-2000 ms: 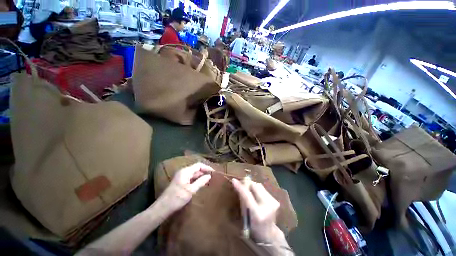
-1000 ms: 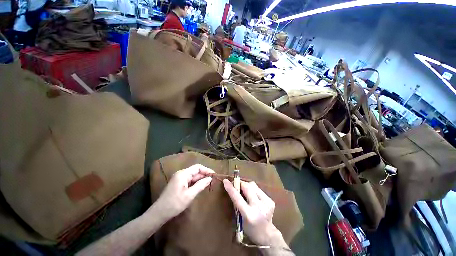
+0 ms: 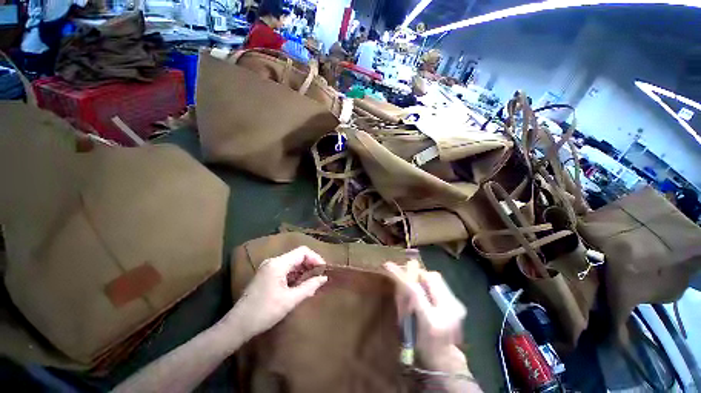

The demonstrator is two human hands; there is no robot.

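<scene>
A brown tote bag (image 3: 338,338) lies in front of me at the bottom middle, its edge raised between my hands. My left hand (image 3: 284,295) pinches the edge between thumb and fingers. My right hand (image 3: 434,315) is blurred. It holds a slim pen-shaped tool (image 3: 407,341) upright in the palm, with its thumb and fingertips at the same edge further right. The tool's upper end is blurred. A pale cord runs past the right wrist.
Stacked tan bags with an orange-brown label (image 3: 133,285) lie left. More bags and straps (image 3: 423,169) fill the back and right. A red can (image 3: 528,361) with a white cord stands right. A red crate (image 3: 115,104) is back left; a person in red (image 3: 264,35) is behind.
My right hand has moved right along the bag's edge, away from my left hand, carrying the pen-shaped tool. The edge is now stretched between my hands. My left hand has stayed nearly in place.
</scene>
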